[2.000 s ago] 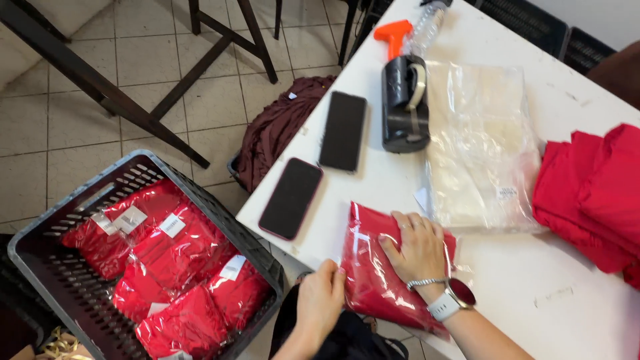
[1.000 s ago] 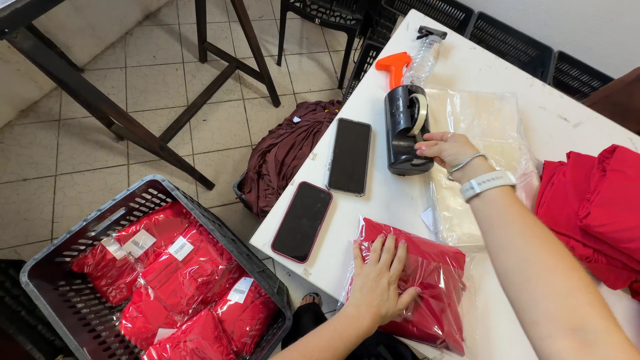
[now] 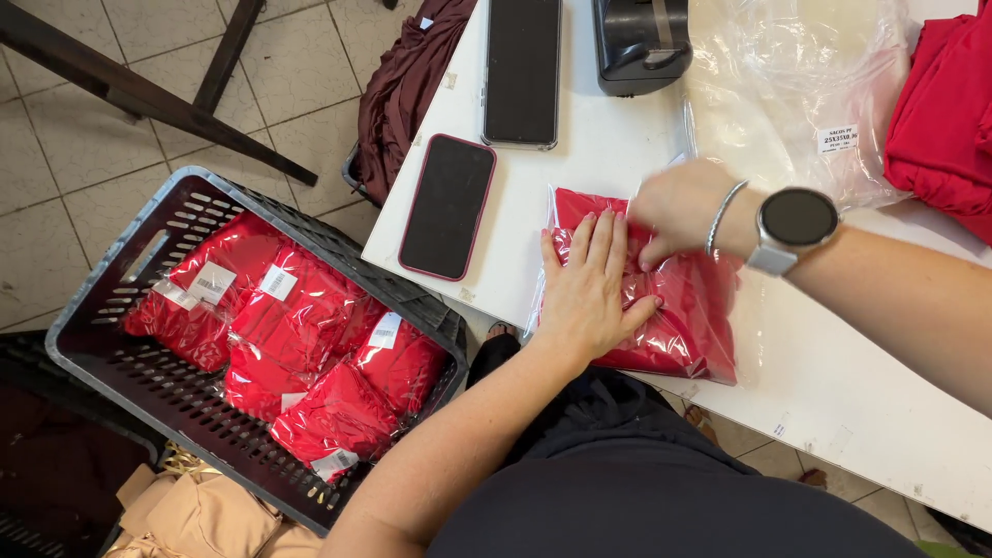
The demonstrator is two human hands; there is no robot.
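A folded red garment in a clear plastic bag lies flat on the white table, near its front edge. My left hand rests palm down on the bag with its fingers spread. My right hand, blurred, is at the bag's upper part beside the left fingers; what is between its fingers cannot be made out. The wrist above it wears a bracelet and a watch. Beyond the hands stands a black tape dispenser, next to a stack of clear plastic bags.
Two phones, one pink-edged and one in a clear case, lie left of the bag. Red fabric is piled at the right. A dark plastic crate at the left holds several bagged red garments. Maroon fabric sits beside the table.
My right hand has moved from the tape dispenser to the bagged garment. My left hand is still flat on it. The view has shifted closer and down.
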